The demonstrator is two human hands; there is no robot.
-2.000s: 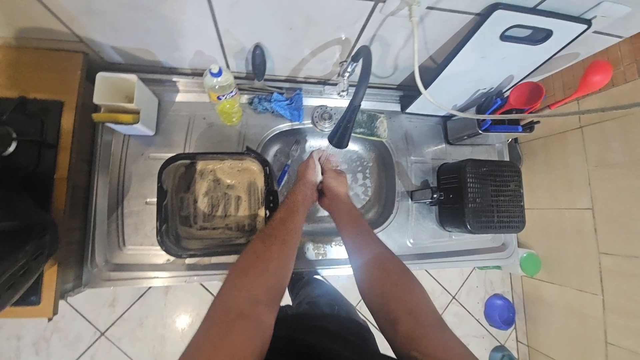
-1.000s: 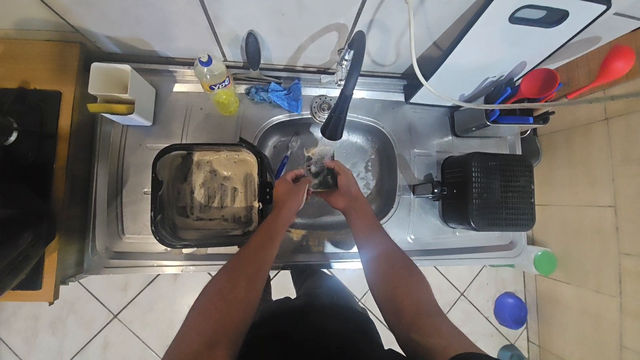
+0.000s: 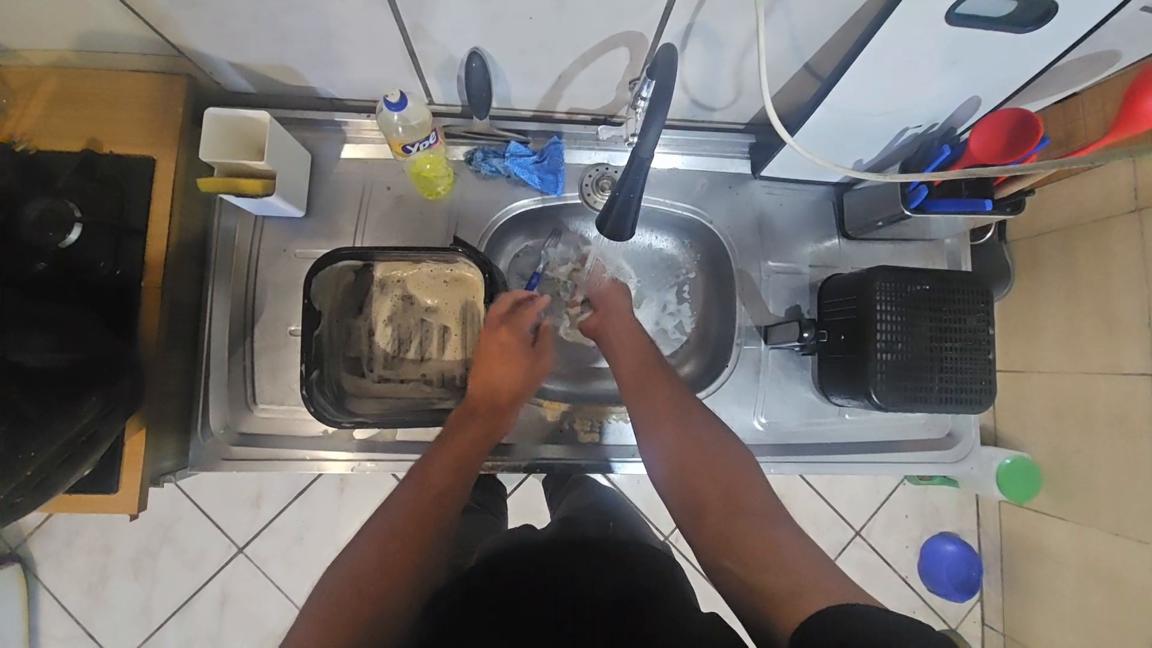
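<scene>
My left hand (image 3: 515, 346) hangs over the left rim of the steel sink basin (image 3: 720, 360), fingers apart, nothing seen in it. Under the black faucet spout (image 3: 637, 153), my right hand (image 3: 609, 310) is in the running water; whether it holds something is hidden by water and blur. Pale food bits lie in the basin beside it. A fork with a blue handle (image 3: 538, 274) rests at the basin's left side, close to my left fingers. Left of my left hand stands a black air fryer drawer (image 3: 414, 315) with foamy, murky liquid inside.
A black perforated basket (image 3: 909, 340) lies on the right drainboard, its handle toward the basin. Behind the basin are a yellow dish soap bottle (image 3: 418, 148) and a blue cloth (image 3: 522, 164). A white holder (image 3: 261, 162) stands at left, a utensil caddy (image 3: 927, 207) at back right.
My hands were together over the basin; my left hand has moved left to the basin's rim. The dark, wet thing seen between them one second ago no longer shows there.
</scene>
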